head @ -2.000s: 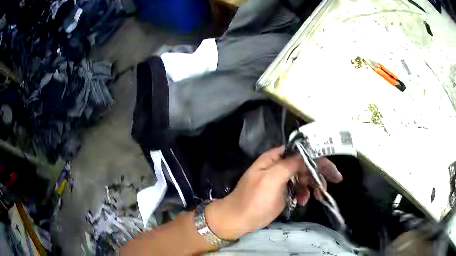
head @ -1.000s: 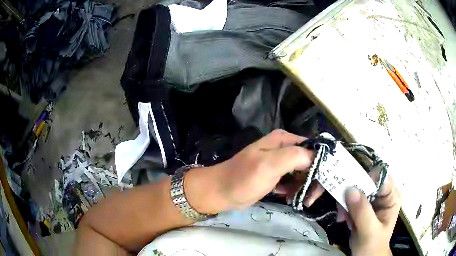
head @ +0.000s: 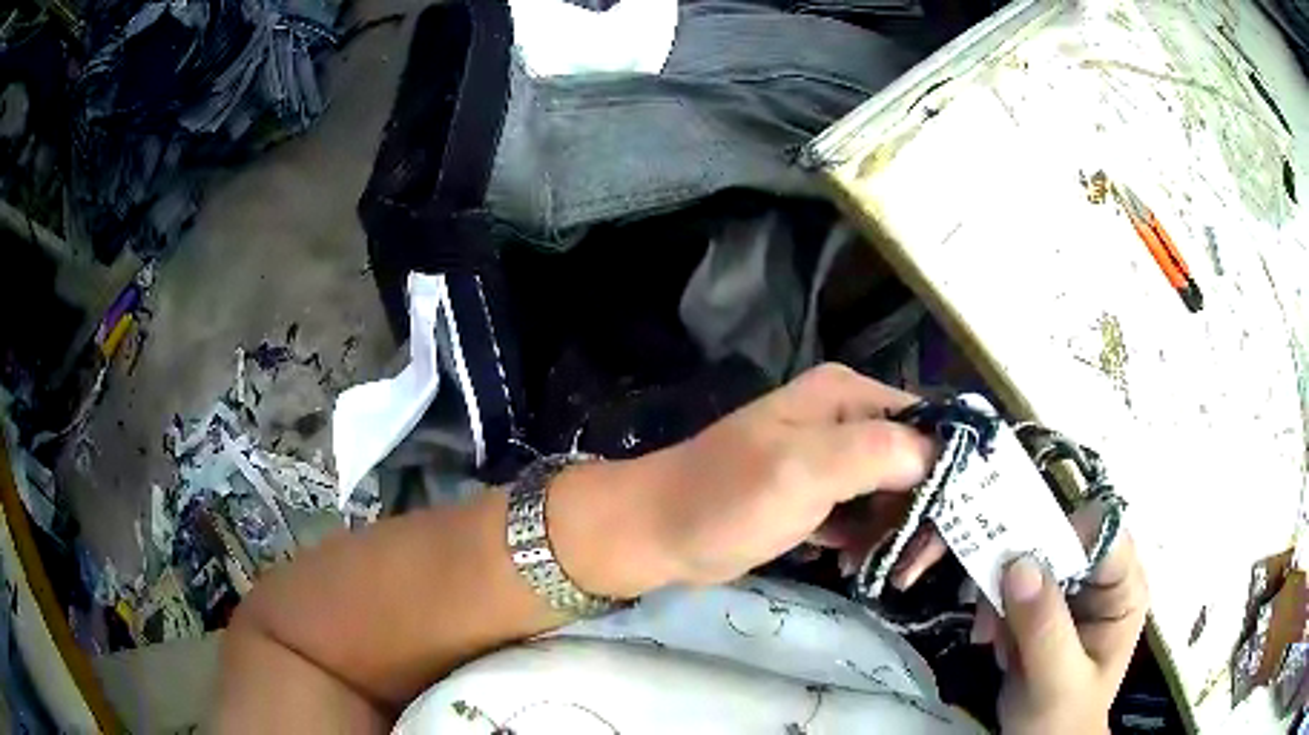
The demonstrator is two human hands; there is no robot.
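A small white printed tag (head: 1005, 517) hangs among twisted black-and-white cords (head: 904, 534). My left hand (head: 747, 481), with a metal watch band on its wrist, holds the cords at the tag's top end; some of its fingers are hidden behind them. My right hand (head: 1065, 625) pinches the tag's lower end with the thumb on top and has cord around its fingers. Part-sewn black and grey jeans (head: 646, 158) lie beyond my hands, with a black waistband (head: 438, 129), a white pocket bag (head: 391, 417) and another white cloth piece at the top.
A worn cream-topped table (head: 1034, 244) stands at the right, its edge close to my right hand. Orange-handled thread snips (head: 1166, 259) lie on it. Brown pieces (head: 1270, 625) are at its lower right. A dark denim heap (head: 187, 101) is at the upper left; white trimmings (head: 237, 481) litter the floor.
My right hand has come to the tag and pinches its lower end; the tag is now turned flat toward me. My left hand stays on the cords. The view has shifted, so the jeans sit higher.
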